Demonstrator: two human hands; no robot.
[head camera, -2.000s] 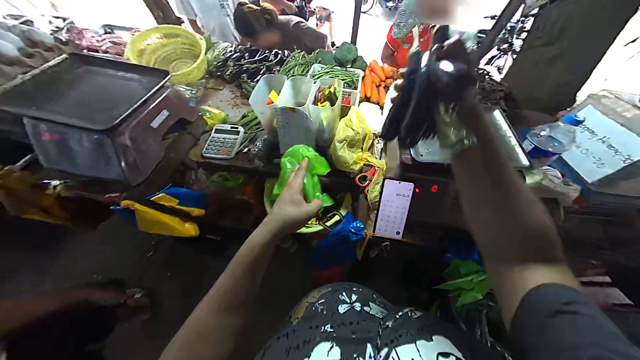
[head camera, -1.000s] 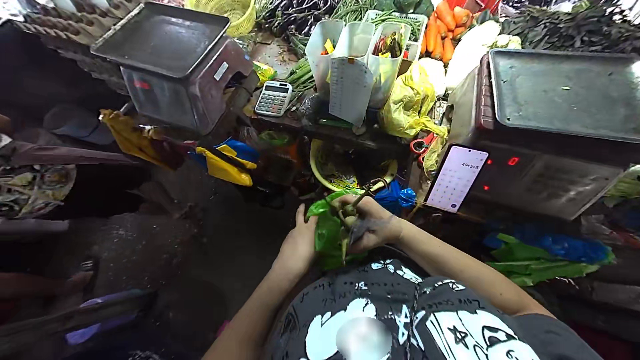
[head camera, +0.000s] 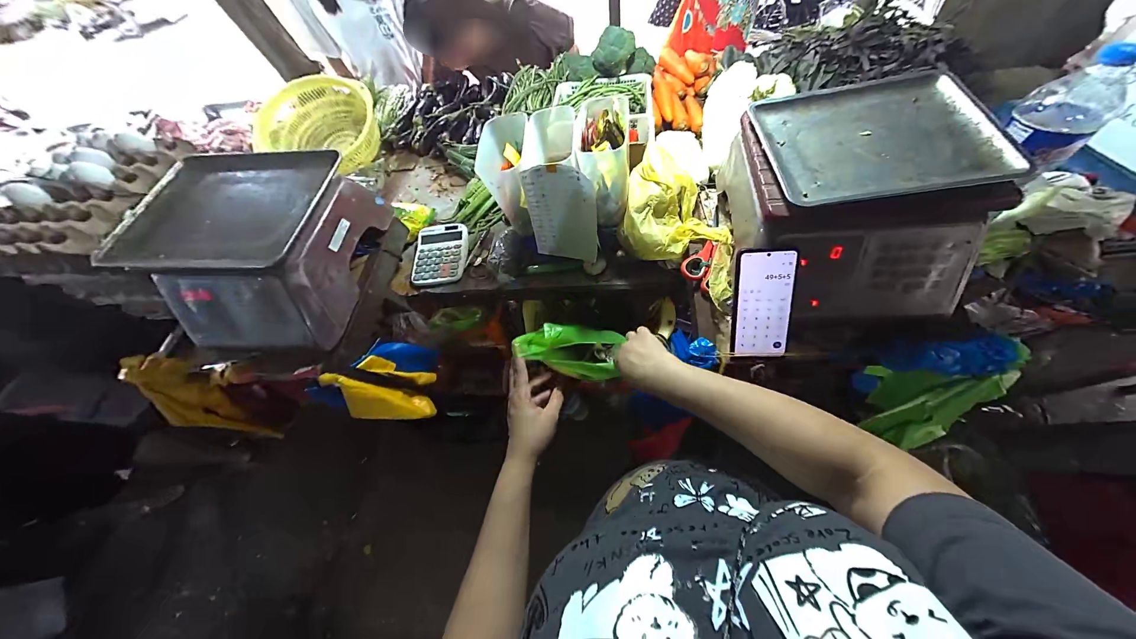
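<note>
A green plastic bag (head camera: 572, 352) is stretched between my two hands below the stall's edge. My left hand (head camera: 532, 413) holds its left end, the fingers pointing up. At its right end, my right hand (head camera: 646, 357) grips the plastic, fingers curled. What lies inside the bag cannot be made out. Just right of my right hand is a blue plastic bag (head camera: 695, 350). A phone (head camera: 764, 302) with a calculator on its screen leans upright against the right weighing scale (head camera: 887, 142), which shows a red zero.
A second scale (head camera: 226, 213) stands left, near egg trays (head camera: 89, 191) and a yellow basket (head camera: 317, 120). A calculator (head camera: 439, 255), white plastic containers (head camera: 548, 133), a yellow plastic bag (head camera: 661, 200) and red-handled scissors (head camera: 698, 262) are ahead. Behind are carrots (head camera: 682, 93), broccoli (head camera: 612, 53) and a person (head camera: 497, 35).
My hands and the green bag have moved forward, away from my body, since one second ago. Two seconds ago my right arm reached out toward dark vegetables over the right scale.
</note>
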